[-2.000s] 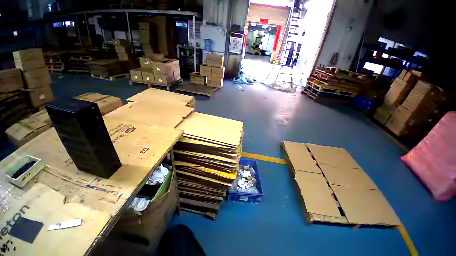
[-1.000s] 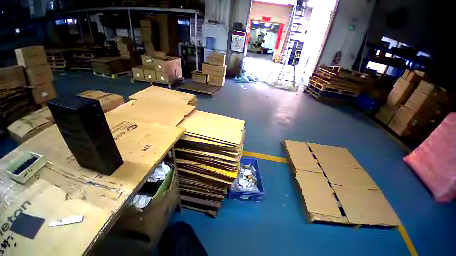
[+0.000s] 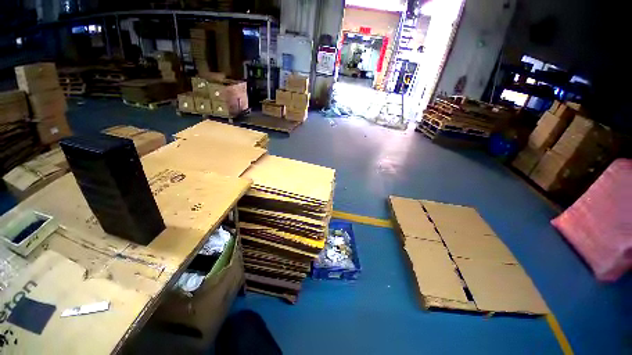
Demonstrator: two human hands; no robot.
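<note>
Neither of my hands is in the picture. Nearest in front of me is a bench topped with tan cardboard [image 3: 201,197]. A tall black block, perhaps stacked boxes [image 3: 114,191], stands upright on it. A pale tray [image 3: 29,232] with dark contents sits at the left. A small dark square [image 3: 32,315] and a thin white strip [image 3: 86,308] lie near black print at the lower left. Shiny clear plastic [image 3: 10,267] is at the left edge.
An open carton with scraps [image 3: 204,298] is under the bench edge. Beyond stand stacked flattened cartons [image 3: 287,215] and a blue crate [image 3: 336,253]. Low palletised cardboard [image 3: 464,256] lies on the right floor. A pink bundle [image 3: 603,222] is at the far right. A dark rounded shape [image 3: 246,336] shows at bottom.
The view has shifted slightly, so the scene sits a little further left. No object has visibly moved.
</note>
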